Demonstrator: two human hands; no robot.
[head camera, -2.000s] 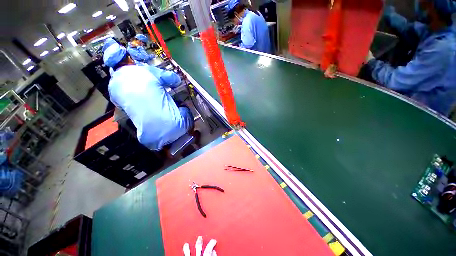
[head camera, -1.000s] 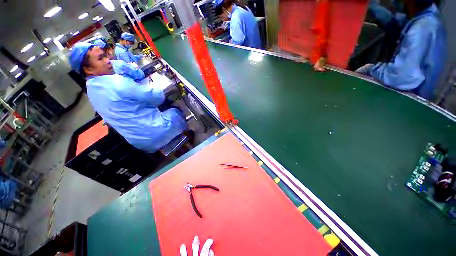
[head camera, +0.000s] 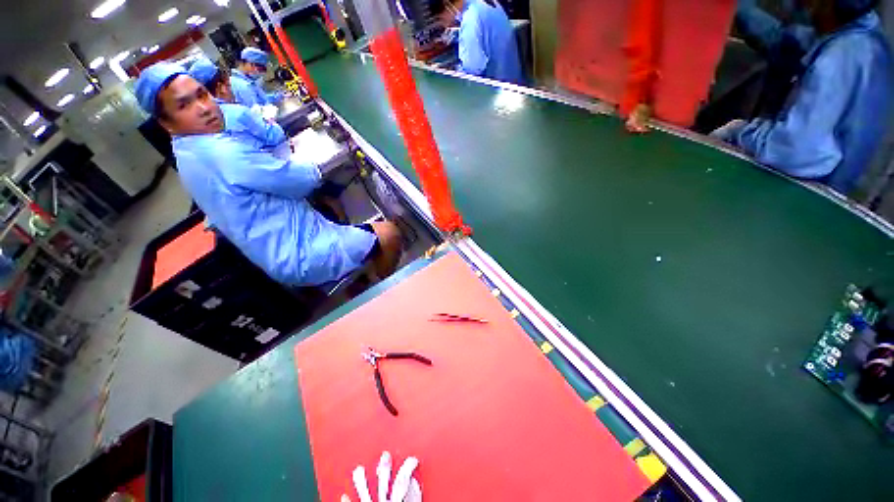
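Observation:
Side cutters (head camera: 389, 378) with black handles lie on the red mat (head camera: 471, 412), their handles apart in a V. Tweezers (head camera: 458, 319), thin and dark reddish, lie beyond them. A white glove (head camera: 387, 480) lies on the mat at the bottom edge, fingers spread and pointing away, its lower part cut off; no arm shows with it. My left hand and my right hand are out of the picture.
A green conveyor (head camera: 588, 235) runs along the right, with a circuit board (head camera: 838, 343) at its right. A red-wrapped post (head camera: 417, 137) stands at the mat's far corner. Black totes (head camera: 211, 304) and a seated person in blue (head camera: 255, 196) are left; other people sit along the line.
The seated person at the left has turned from facing away to facing the camera. The view has shifted slightly; the cutters, tweezers and glove keep their places on the mat.

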